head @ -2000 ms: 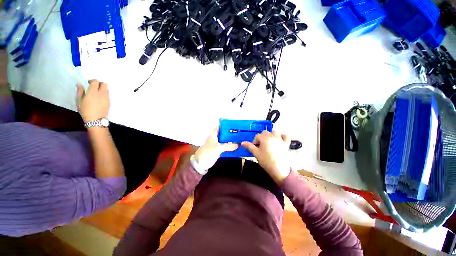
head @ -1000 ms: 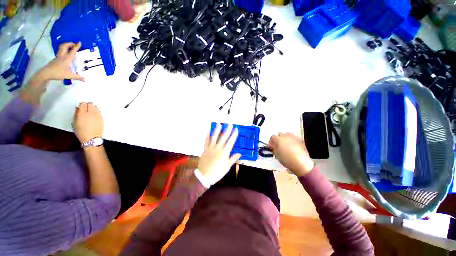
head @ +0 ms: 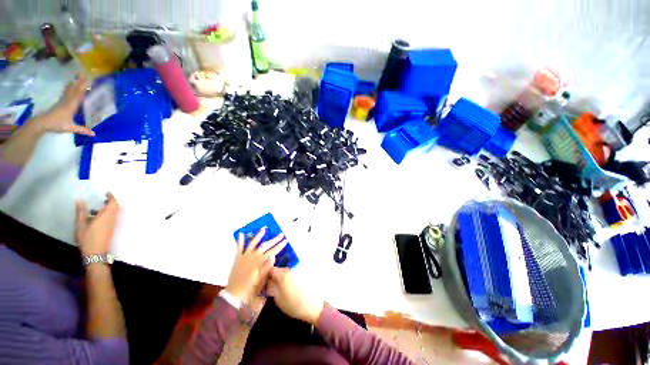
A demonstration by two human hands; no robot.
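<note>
A blue blister tray (head: pixel 284 251) lies at the front edge of the white table, tilted. My left hand (head: pixel 251 265) lies over it with spread fingers. My right hand (head: pixel 293 294) is bent at the tray's lower edge, close against my left hand; its fingertips are partly hidden, so I cannot tell what it holds. A black coiled USB cable (head: pixel 343 249) lies on the table to the right of the tray. A large heap of black cables (head: pixel 278 139) lies behind it.
A person's hands (head: pixel 100 232) are at the left beside stacked trays and sleeves (head: pixel 125 117). Blue tray stacks (head: pixel 467 127) stand behind. At right are a smartphone (head: pixel 413 264), keys, a round basket (head: pixel 581 285) and a second cable pile (head: pixel 534 189).
The view has tilted up, showing the table's back. The tray has turned under my left hand. My right hand has moved in from the right against my left hand.
</note>
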